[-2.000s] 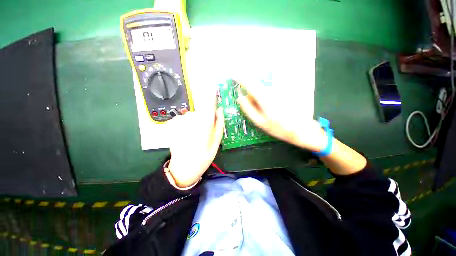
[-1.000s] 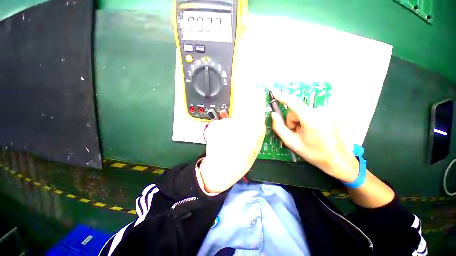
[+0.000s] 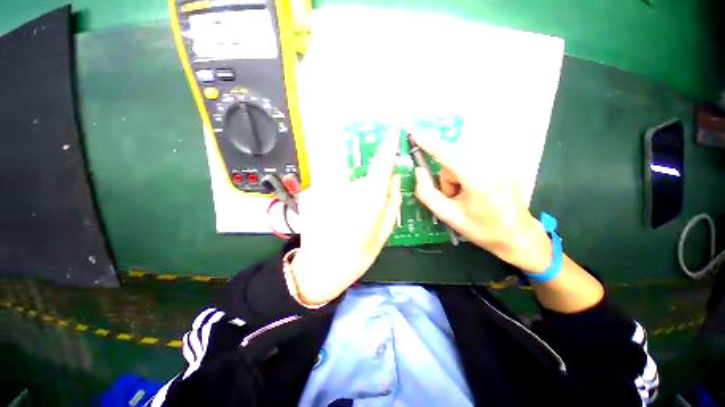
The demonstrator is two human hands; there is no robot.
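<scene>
The green PCB panel (image 3: pixel 412 225) lies on the white paper (image 3: pixel 445 60), partly covered by both hands. My right hand (image 3: pixel 485 203) holds a slim dark test probe (image 3: pixel 422 159), its upper end near the panel's upper middle. My left hand (image 3: pixel 346 219) lies over the panel's left part, fingertips close to the probe tip; whether it holds a probe is hidden. The yellow-edged multimeter (image 3: pixel 248 95) lies left of the panel, its display lit but unreadable. Test leads (image 3: pixel 280 216) loop from its lower plugs to behind my left hand.
A black mat (image 3: pixel 48 151) lies at the far left. A smartphone (image 3: pixel 664 173) and a pale cable (image 3: pixel 685 253) lie at the right. A blue bin (image 3: pixel 131 391) shows low at the left, beyond the yellow-and-black tape (image 3: pixel 143 340). A blue band (image 3: pixel 548 250) is on my right wrist.
The view has shifted. Compared with one second ago, my left hand has moved right over the panel, uncovering its left part. Two seconds ago no probe showed clearly in my right hand.
</scene>
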